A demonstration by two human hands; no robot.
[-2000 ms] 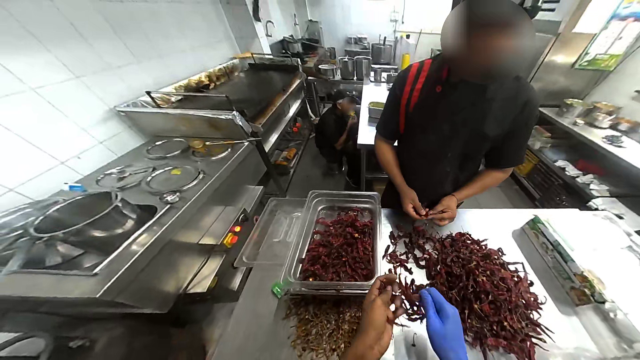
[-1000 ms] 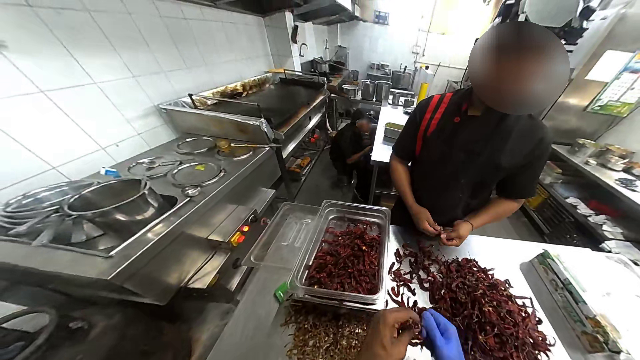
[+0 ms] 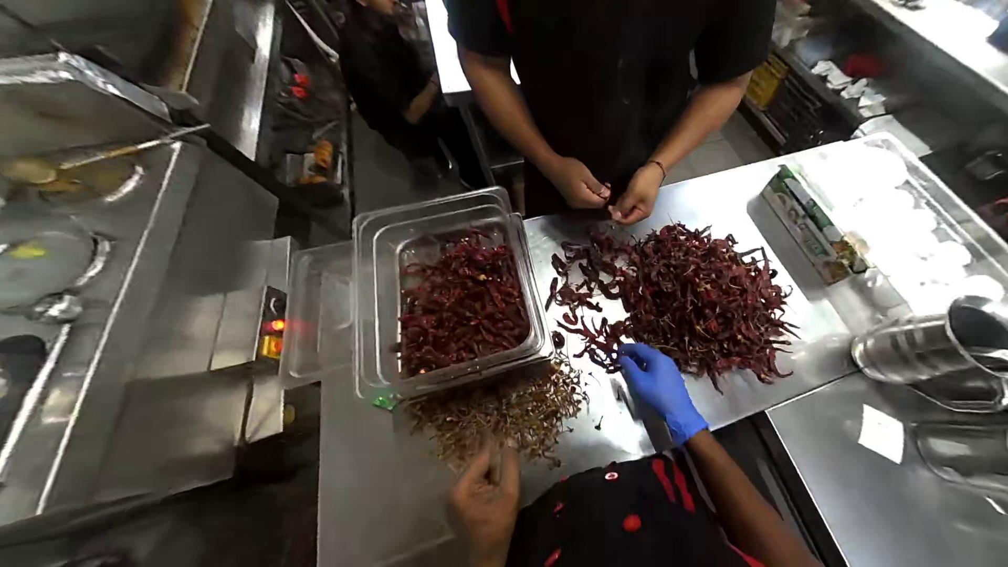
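Observation:
My bare left hand (image 3: 488, 490) is at the near edge of a heap of chili stems (image 3: 504, 409); it is blurred, and whether it holds anything does not show. In a blue glove, my right hand (image 3: 655, 384) touches dried red chilies at the near left side of a large chili pile (image 3: 701, 295); its fingertips are partly hidden among them. Left of the pile, a clear plastic tub (image 3: 370, 315) holds more dried red chilies (image 3: 468, 303). Its near end stands by the stems.
Across the steel table (image 3: 354, 504) stands a person whose hands (image 3: 610, 197) meet above the chilies. A clear lid (image 3: 315, 315) lies left of the tub. Right are a long box (image 3: 815, 224), a clear bin (image 3: 929, 197) and metal containers (image 3: 913, 346). Another person (image 3: 402, 87) crouches behind.
The view has tilted down. My left hand has moved away from my right, from beside it at the chilies to the stem heap. My gloved hand remains by the chili pile.

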